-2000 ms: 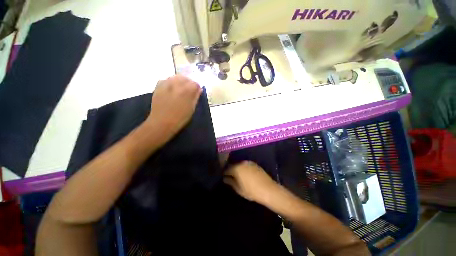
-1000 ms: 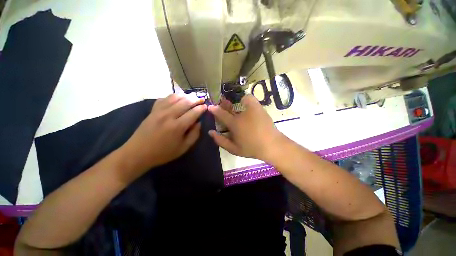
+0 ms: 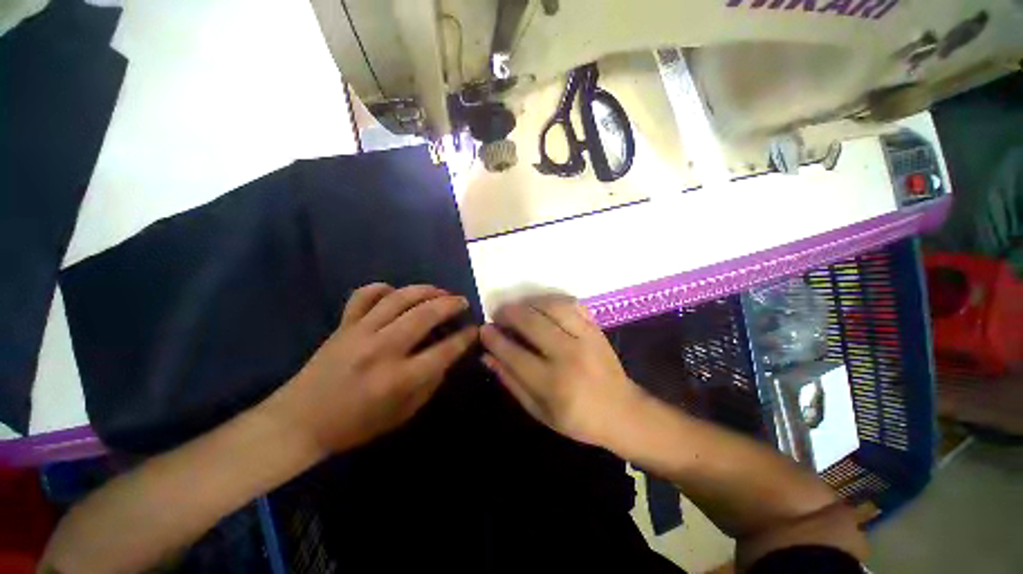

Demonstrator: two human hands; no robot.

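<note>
A dark cloth panel (image 3: 258, 247) lies on the white table, its top corner at the presser foot (image 3: 451, 146) under the lit sewing machine head. My left hand (image 3: 387, 359) rests on the panel near the table's front edge, fingertips on its right edge. My right hand (image 3: 561, 364) pinches the same edge just beside it, slightly blurred. The fingertips of both hands nearly meet. The cloth below the hands merges with the black clothing on my lap, so its lower end cannot be told.
Black scissors (image 3: 589, 129) lie on the machine bed beside a white strip (image 3: 687, 107). Another dark panel (image 3: 51, 168) lies at far left. A blue basket (image 3: 914, 370) at right holds clear plastic and a white box (image 3: 825, 415). A red stool (image 3: 976, 314) stands beyond.
Both hands have moved from the presser foot down along the panel's right edge to the table's front edge. The cloth near the foot is now uncovered, and the camera view has shifted.
</note>
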